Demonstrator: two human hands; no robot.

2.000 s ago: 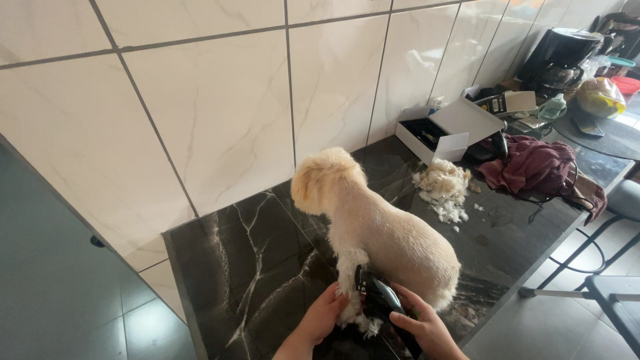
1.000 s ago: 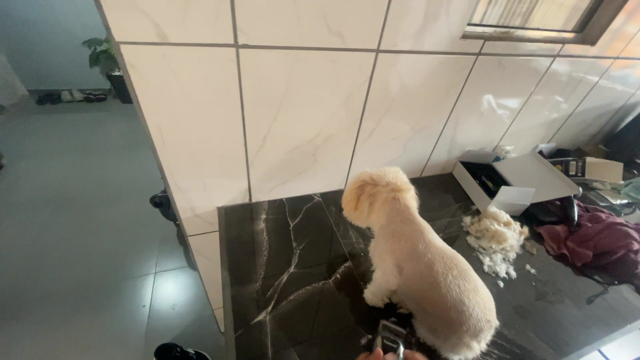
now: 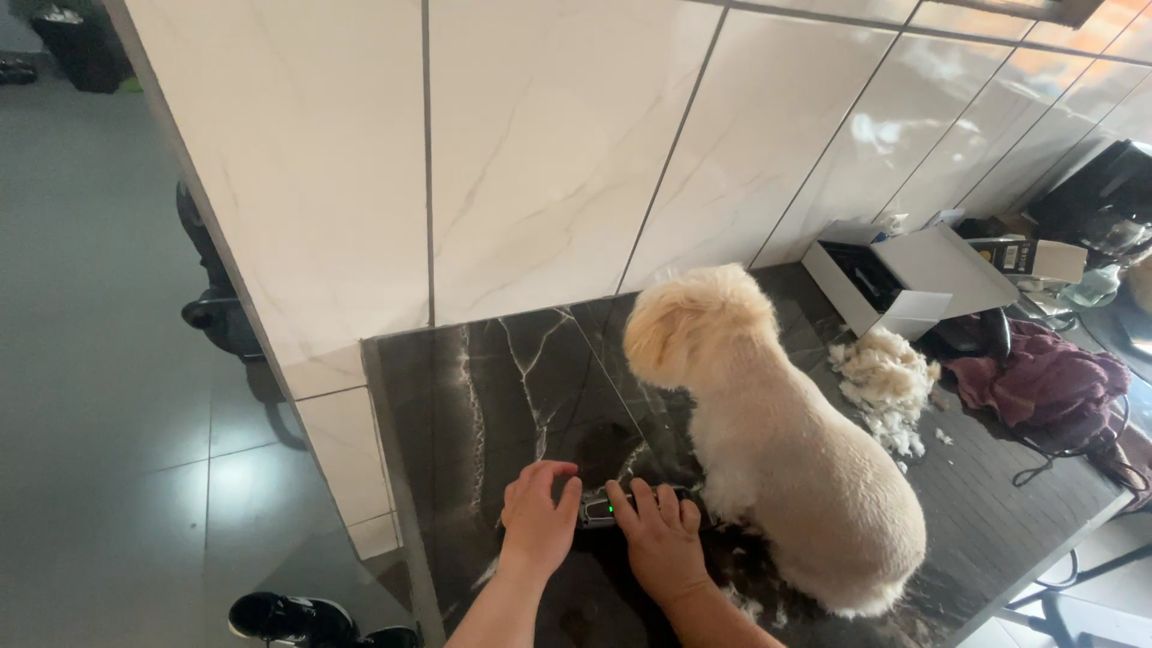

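Observation:
A small cream-coloured dog (image 3: 801, 459), clipped short on the body and fluffier on the head, sits on the dark marble-patterned counter (image 3: 504, 387), its head toward the tiled wall. Left of the dog, the black hair clipper (image 3: 598, 511) shows a small green light. My right hand (image 3: 661, 540) lies over the clipper with its fingers spread across it; how firmly it grips is hidden. My left hand (image 3: 540, 517) is just left of the clipper's end, fingers apart, holding nothing visible. Loose bits of cut fur (image 3: 742, 603) lie beside the dog's rear.
A pile of cut fur (image 3: 886, 382) lies right of the dog, near an open white box (image 3: 936, 270) and a crumpled maroon cloth (image 3: 1044, 378). The tiled wall (image 3: 558, 162) borders the counter. Black shoes (image 3: 292, 619) stand on the floor at lower left.
Two seconds ago my left hand was at the dog's front leg and my right hand held the clipper against the dog. Now both hands and the clipper are left of the dog, away from its body.

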